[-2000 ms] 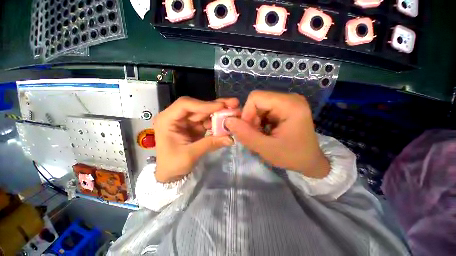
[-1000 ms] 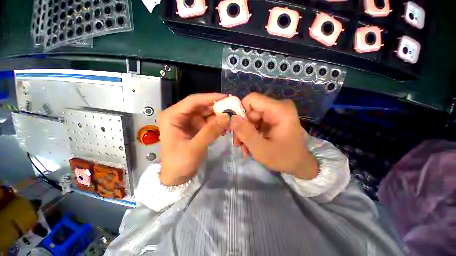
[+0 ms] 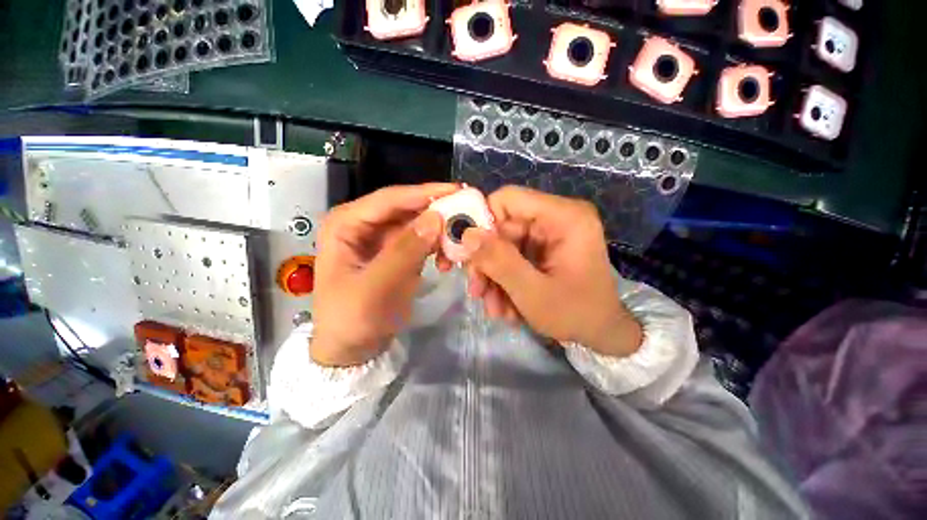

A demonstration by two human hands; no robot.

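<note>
A pink-edged white housing (image 3: 447,210) is held between my two bare hands, in front of my chest. A dark round insert (image 3: 460,228) shows at its centre. My left hand (image 3: 371,269) grips the housing's left side with thumb and fingers. My right hand (image 3: 549,259) holds its right side, the thumb at the lower right rim of the insert. The fingers hide the housing's underside and part of its edges. The black parts tray (image 3: 610,94) holds rows of similar housings at the top. The clear insert blister tray (image 3: 569,173) lies under its near edge, with dark rounds in its far pockets.
The bench machine (image 3: 91,183) is at left, with a perforated plate (image 3: 193,269), a red emergency stop (image 3: 298,275) and an orange-brown fixture nest (image 3: 213,368) with one white part seated. Spare blister trays (image 3: 168,46) lie at the far left. A pinkish-purple sleeve (image 3: 844,406) is at right.
The housing has turned so its face and dark centre show more fully. Both thumbs have shifted from over the centre towards its rim. The view has shifted slightly.
</note>
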